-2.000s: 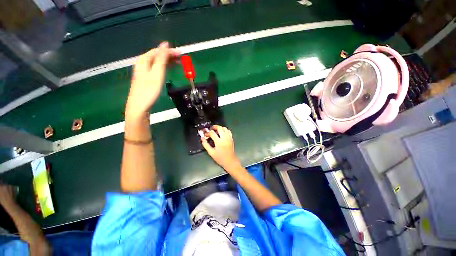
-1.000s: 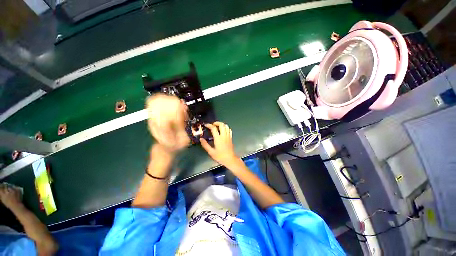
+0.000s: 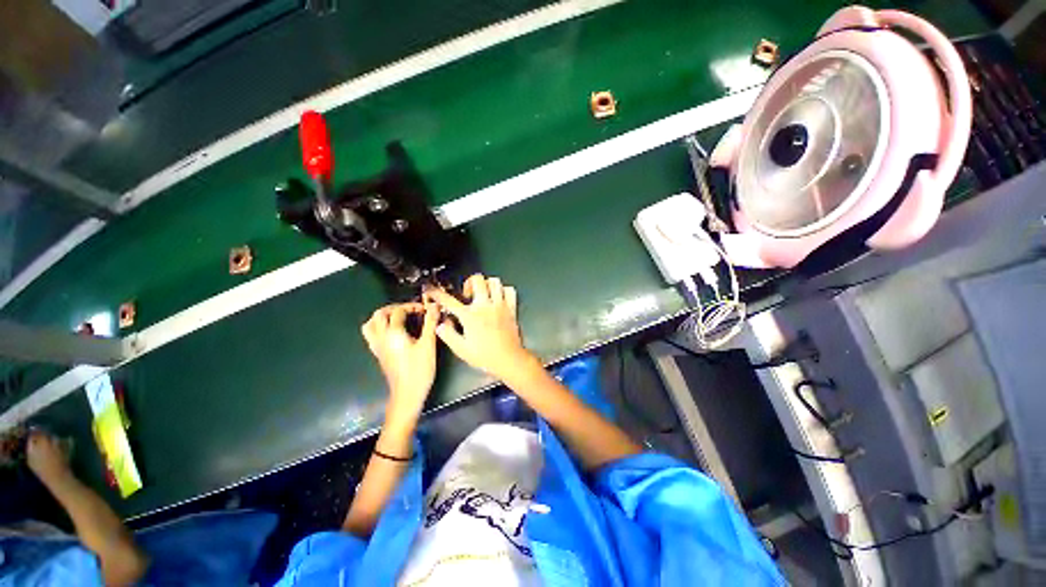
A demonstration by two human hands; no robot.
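The black toggle clamp fixture stands in front of me, tilted in view across the white strip. Its red clamp handle stands up. My left hand and my right hand meet at the fixture nest at its near end. The fingertips of both hands pinch at a small copper-coloured part, mostly hidden by the fingers. Whether the part sits in the nest or is held just above it cannot be told.
Square copper parts lie spaced along the green conveyor belt. A white power adapter with cables and a pink fan stand at right. A yellow-green label and another person's arm are at left.
The red handle is up and clear of my left hand, which has come down from the clamp to the nest beside my right hand. The belt parts have shifted left.
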